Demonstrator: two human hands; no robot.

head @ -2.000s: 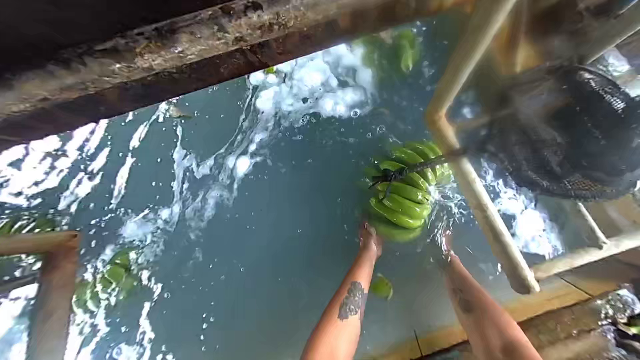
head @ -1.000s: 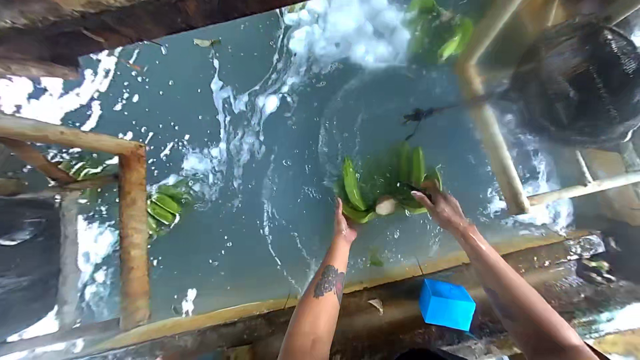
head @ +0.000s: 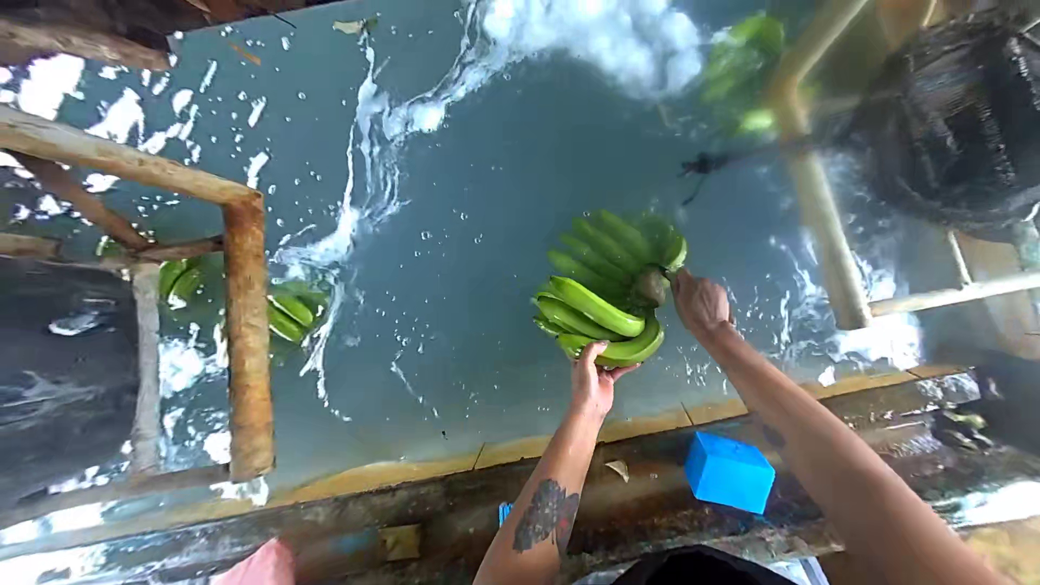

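Note:
A cluster of green bananas lies partly under the water of a tank, its cut stalk facing my right side. My left hand grips the lower bananas from below, thumb up, at the water's surface. My right hand is closed beside the stalk; a small dark thing shows at its fingertips, too little seen to name. Farther left, more green bananas float near a wooden frame. Blurred green bananas are at the upper right.
A wooden frame stands at the left, a pale pipe frame at the right with a dark mesh basket behind it. A blue block sits on the near ledge. Pink material shows at the bottom left.
The banana cluster has turned in the water, with its stalk now towards my right hand. Two seconds ago my right hand was at the splashing water beside a cluster. The view has shifted.

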